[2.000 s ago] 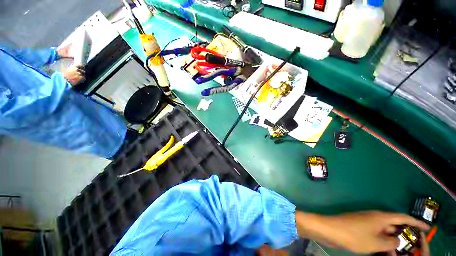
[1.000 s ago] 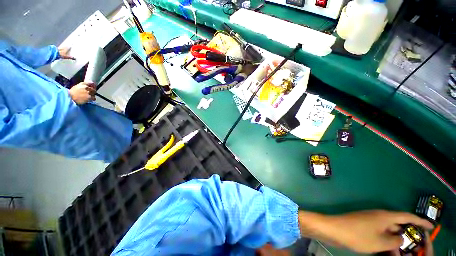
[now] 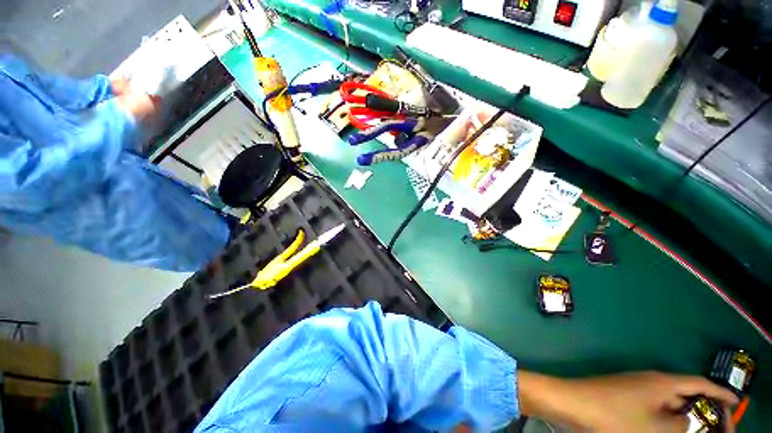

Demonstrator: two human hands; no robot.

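My left hand (image 3: 631, 402) reaches in from the bottom centre to the lower right and holds a small electronic module (image 3: 703, 416) with gold and white inside, cut off by the bottom edge. My right hand is not visible; only an orange tool tip (image 3: 741, 409) shows just right of the held module. A second module (image 3: 733, 369) lies on the green mat just behind the held one. A third module (image 3: 554, 295) lies alone on the mat, further left.
A black compartment tray (image 3: 245, 338) bears a yellow air blow gun (image 3: 283, 264). Behind are pliers (image 3: 394, 139), a parts box (image 3: 495, 161), papers (image 3: 546, 211) and a black tag (image 3: 599, 248). A white bottle (image 3: 641, 59) stands on the shelf. A person in blue (image 3: 76, 169) stands at left.
The view has shifted slightly, and the bench things sit a little further right. My left hand still holds the module, now lower in the picture. The other person's hands have moved.
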